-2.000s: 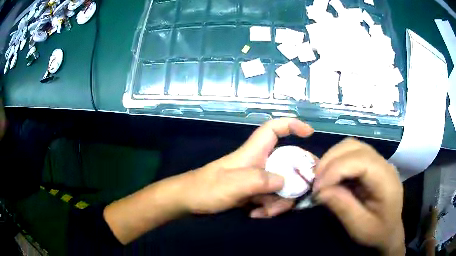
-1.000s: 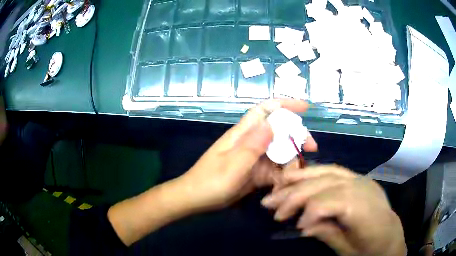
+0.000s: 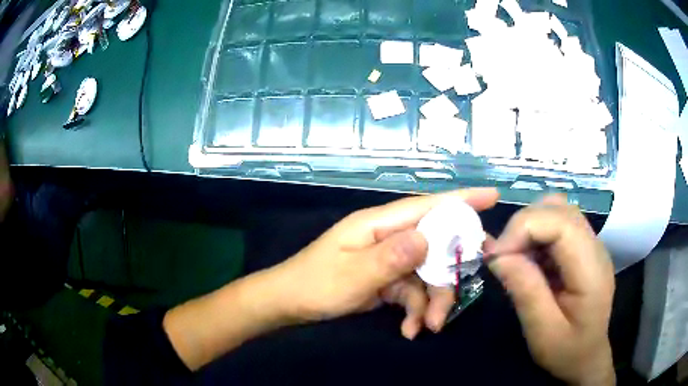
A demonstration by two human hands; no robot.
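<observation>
A round white disc (image 3: 445,234) is held upright in my left hand (image 3: 370,256), thumb on its face and fingers behind. A red lead wire (image 3: 458,275) runs down from near the disc's middle. A green circuit board (image 3: 469,295) hangs at the disc's lower right, partly behind my left fingers. My right hand (image 3: 554,279) is at the disc's right edge, thumb and index finger pinched on a thin dark wire; blur hides exactly how it is held.
A clear blister tray (image 3: 283,124) lies on the green mat with a heap of white squares (image 3: 528,83) and a tiny yellow piece (image 3: 374,76). A white paper strip (image 3: 645,151) curls over the bench edge. An assembly pile (image 3: 64,45) lies at left, one wired disc (image 3: 87,94) apart.
The disc has moved down and right with my left hand. My right hand has moved up from below the disc to its right edge. The green board has come into view.
</observation>
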